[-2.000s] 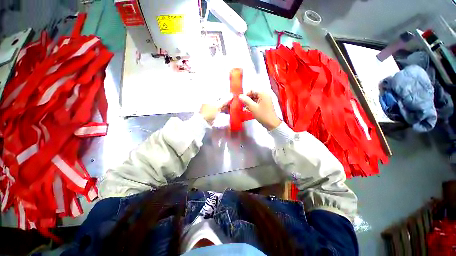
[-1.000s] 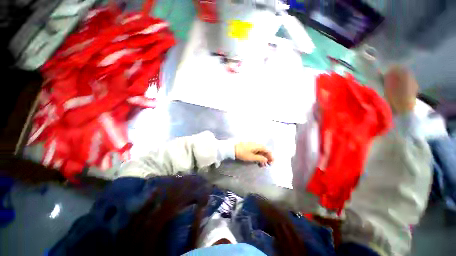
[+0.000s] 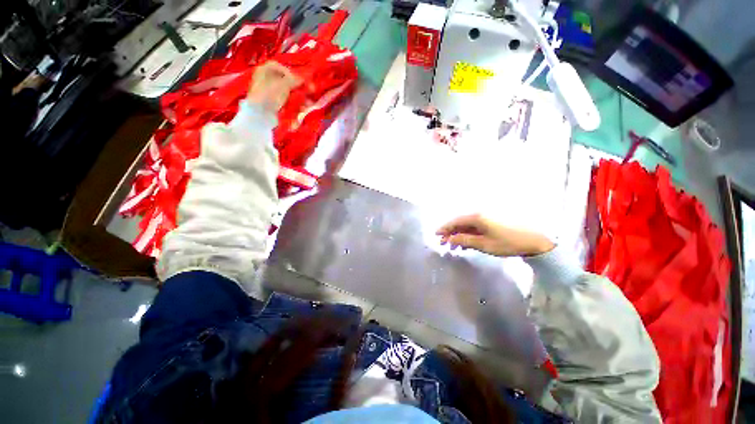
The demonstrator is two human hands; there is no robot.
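My left hand (image 3: pixel 275 83) is at the top of the left pile of red strips with pale bands (image 3: pixel 319 79). Its fingertips are among the strips, and I cannot tell whether they grip one. My right hand (image 3: pixel 488 235) is over the shiny metal cover (image 3: pixel 389 248), near the front edge of the white sewing plate (image 3: pixel 381 157). Its fingers are loosely bent and no strip shows in it. The right pile of red strips (image 3: pixel 662 257) lies beyond my right forearm, nearly all red.
The white sewing machine head (image 3: pixel 480 50) stands at the back above the plate. A white elongated lamp or attachment (image 3: pixel 574 98) is right of it. A dark screen (image 3: pixel 666 70), small snips (image 3: pixel 654 147) and a white ring (image 3: pixel 705 134) are at upper right. A blue stool (image 3: pixel 33 281) is on the floor at left.
The view has turned left. My left hand has moved from over the metal cover to the left pile. My right hand has come back from beyond the right pile to the metal cover.
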